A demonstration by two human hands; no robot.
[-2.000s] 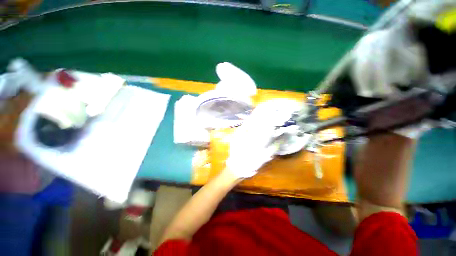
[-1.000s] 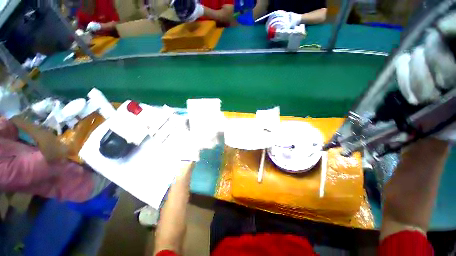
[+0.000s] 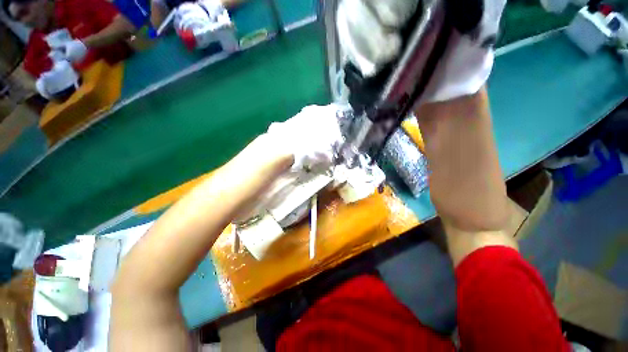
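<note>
My right hand (image 3: 451,62), in a white glove, is shut around the black body of the power screwdriver (image 3: 406,79), which slants down to the left. Its metal tip meets the work beside my left hand. My left hand (image 3: 310,137), also gloved, lies on the white housing assembly (image 3: 296,199); its fingertips are partly hidden by the tool, so its exact grip is unclear. The housing rests on the orange tape-wrapped pad (image 3: 323,240). A thin white rod (image 3: 313,227) points from it toward me.
A second white unit with a red part and black cup (image 3: 62,295) lies at lower left. The green conveyor (image 3: 165,130) runs behind the pad. A shiny silver bag (image 3: 406,161) lies right of the work. Across the line a person in red (image 3: 89,27) works; another unit (image 3: 592,27) is upper right.
The view has turned. The housing assembly now sits slanted, with its round face no longer showing. My left hand has moved from its left side onto its top right, beside the screwdriver tip.
</note>
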